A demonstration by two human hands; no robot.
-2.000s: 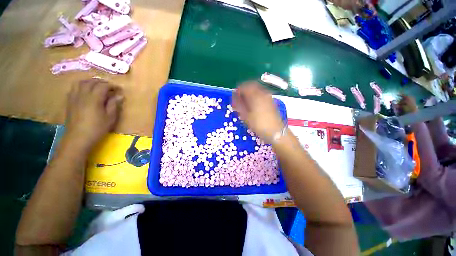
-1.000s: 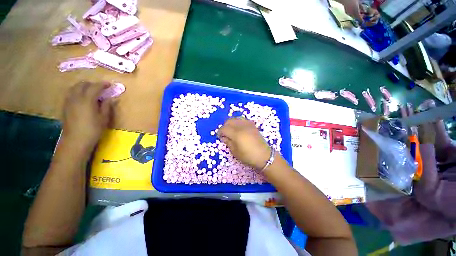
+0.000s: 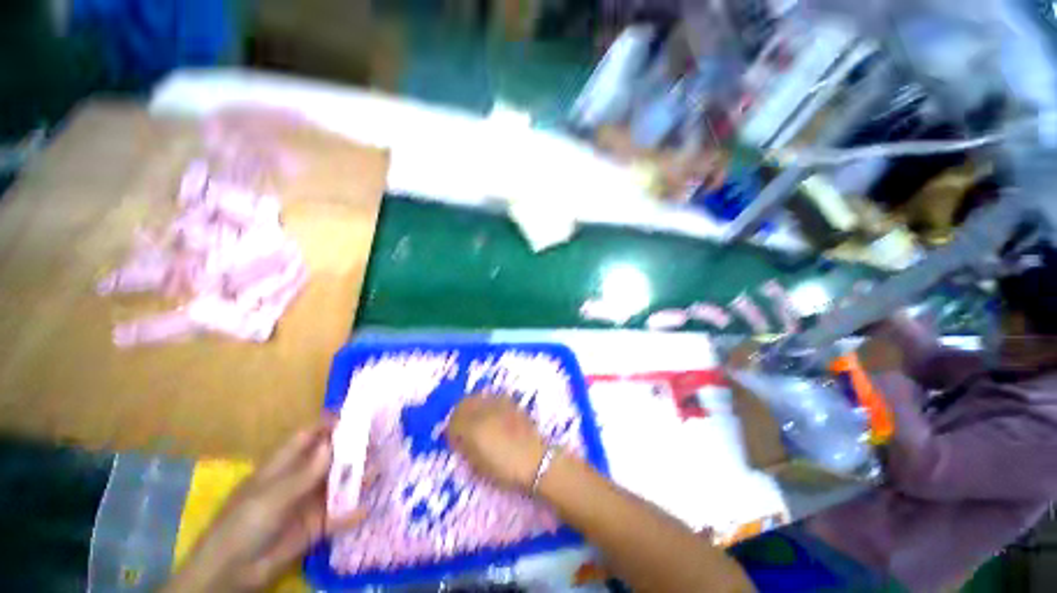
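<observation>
The frame is blurred. My left hand [image 3: 284, 500] holds a pale pink housing [image 3: 349, 454] upright over the left rim of the blue parts tray [image 3: 458, 350]. My right hand [image 3: 496, 440] is over the middle of the tray with its fingers bunched down among the small pink button caps [image 3: 400, 535]; whether it pinches a cap is hidden. A heap of pink housings [image 3: 238, 261] lies on the brown board [image 3: 70, 371] at the left.
Fitted housings [image 3: 709, 314] lie spaced on the green surface [image 3: 452, 264] beyond the tray. An open carton with clear bags [image 3: 811, 423] and an orange tool [image 3: 864, 397] are at the right, beside a person in a pink sleeve [image 3: 974, 440]. A yellow carton [image 3: 212, 492] lies left of the tray.
The view has tilted up, so the scene sits lower. My left hand has brought the housing from the brown board to the tray's left rim. My right hand remains over the caps.
</observation>
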